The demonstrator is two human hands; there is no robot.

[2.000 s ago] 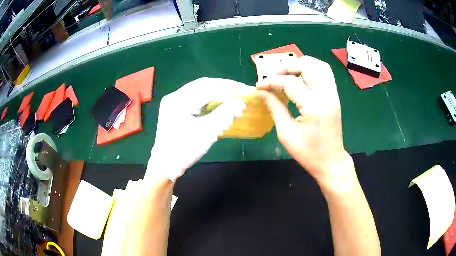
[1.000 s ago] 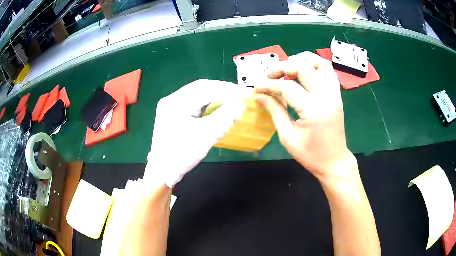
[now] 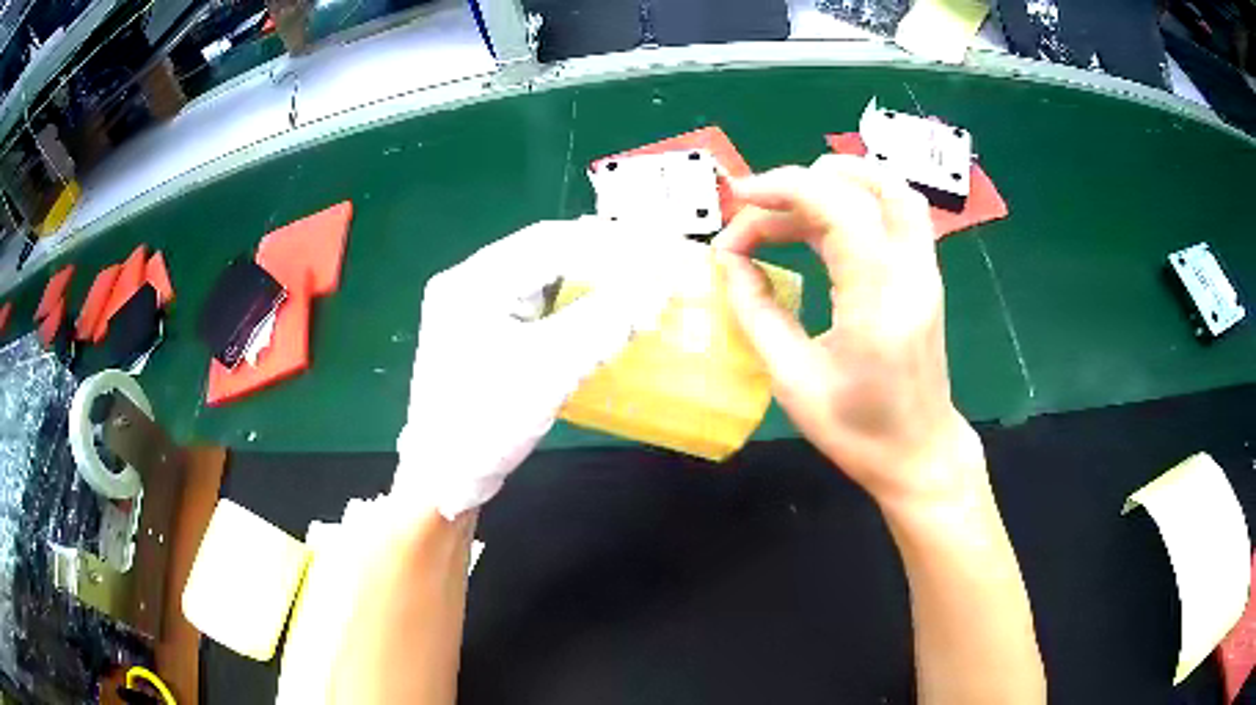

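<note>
A yellow backing sheet (image 3: 675,379) hangs between my hands above the near edge of the green belt. My left hand (image 3: 530,338), in a thin white glove, is closed on its upper left part. My bare right hand (image 3: 840,303) has thumb and forefinger pinched together at the sheet's top edge; whether they grip the sheet or a small piece on it is hard to see. Behind my hands, a white-faced box (image 3: 658,190) lies on a red pad (image 3: 719,145) on the belt.
The green belt (image 3: 455,207) also carries another box (image 3: 920,149), a box at right (image 3: 1207,287) and dark units on red pads at left. A curved pale sheet (image 3: 1201,544) lies on the black mat (image 3: 661,579). Pale sheets (image 3: 245,579) and a tape roll (image 3: 108,434) are at left.
The belt's boxes and pads have shifted left. The yellow sheet now hangs lower and shows more of its face. My hands stay close together in nearly the same place.
</note>
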